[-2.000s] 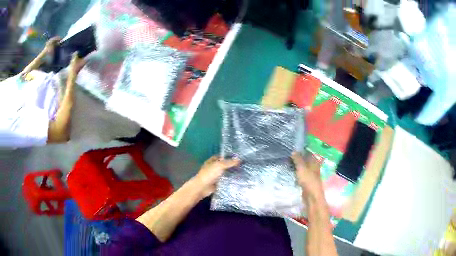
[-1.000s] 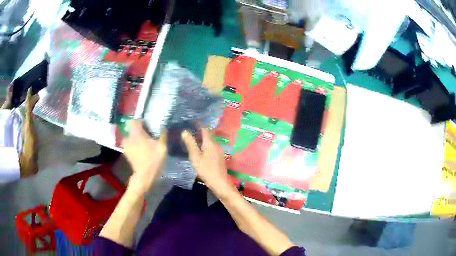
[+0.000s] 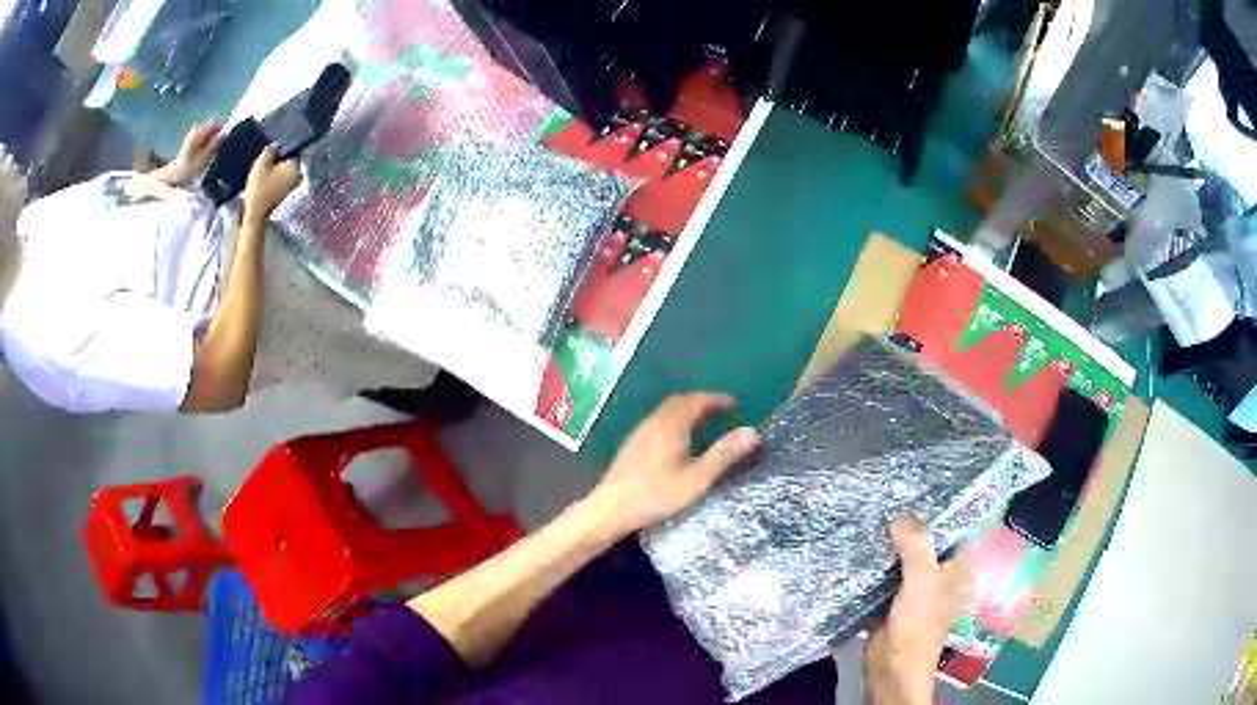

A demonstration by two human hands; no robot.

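A bubble bag with a dark panel inside lies tilted in front of me, over the lower left part of the printed cardboard sheet. My right hand grips its lower right edge, thumb on top and fingers hidden beneath. My left hand is at its upper left edge, with thumb and fingers apart and the thumb tip at the bag's edge. A black smartphone lies on the printed sheet, right of the bag.
Bubble bags lie on another printed sheet at left. Stacked black panels stand at the back. A white board is at right. A coworker holds a black item at far left. Red stools stand below.
The bag was tilted and blurred between both hands at left; now it lies flatter, further right over the printed sheet. My left hand's fingers have spread. The view has turned.
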